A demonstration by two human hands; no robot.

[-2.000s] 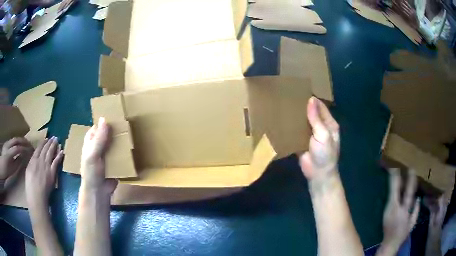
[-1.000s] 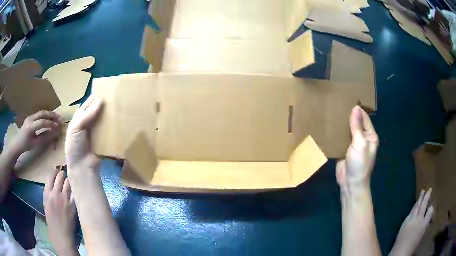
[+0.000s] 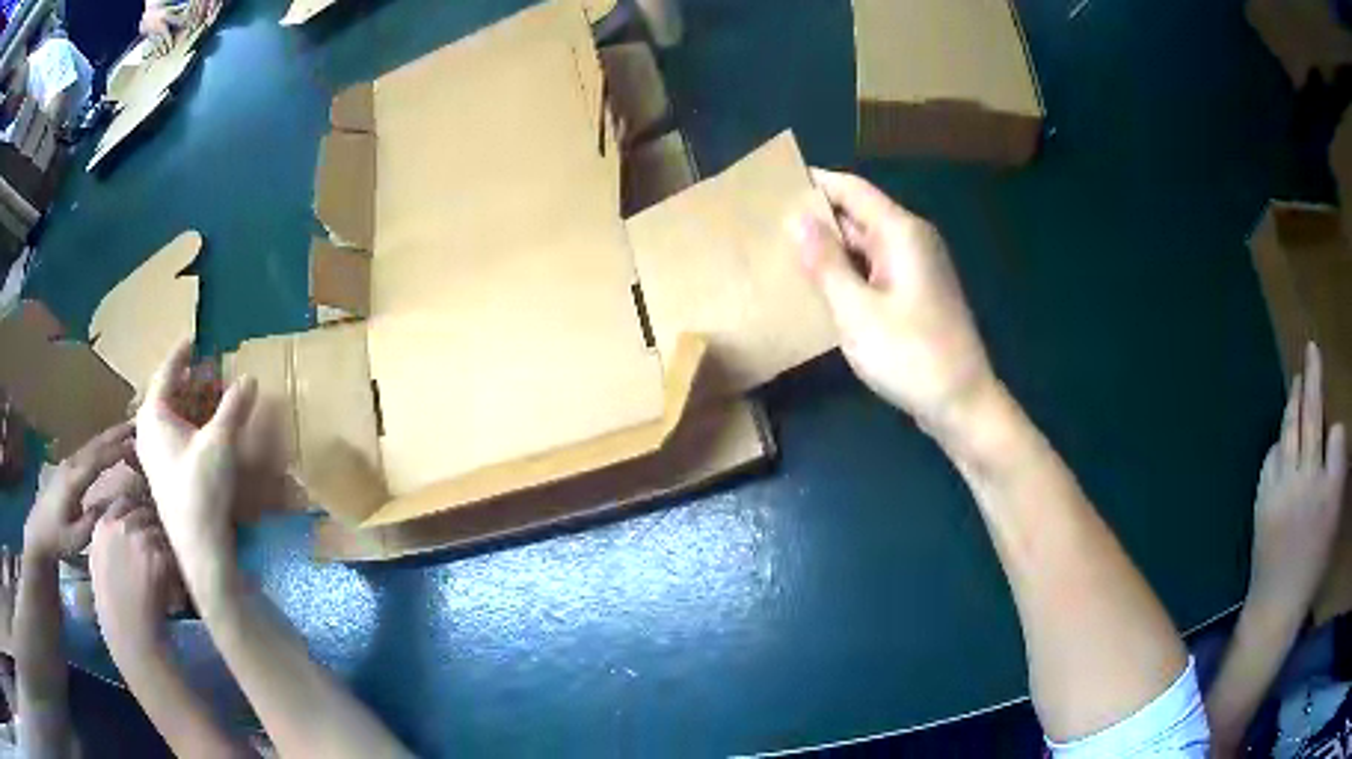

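Observation:
A part-folded box [image 3: 512, 312] lies tilted in front of me, its lid panel [image 3: 475, 97] stretched away from me. Its front wall [image 3: 534, 467] stands up, with the corner flaps [image 3: 685, 389] angled inward. My right hand [image 3: 897, 297] grips the outer edge of the right side panel [image 3: 741, 260], which is raised, thumb on the near face. My left hand [image 3: 193, 445] is at the outer edge of the left side panel [image 3: 334, 400], thumb and fingers apart; blur hides whether it grips. More cardboard [image 3: 741, 445] shows under the front wall.
A closed mailer box [image 3: 949, 89] lies on the dark green table [image 3: 890, 593] at the back right. Another person's hands [image 3: 126, 541] and blanks [image 3: 148, 312] are close on the left. At the right edge are another hand [image 3: 1302, 475] and an open box [image 3: 1312, 282].
The part-folded box now sits further left and slanted. My right hand has moved up and left with the right side panel. The closed box at the back right has come into view.

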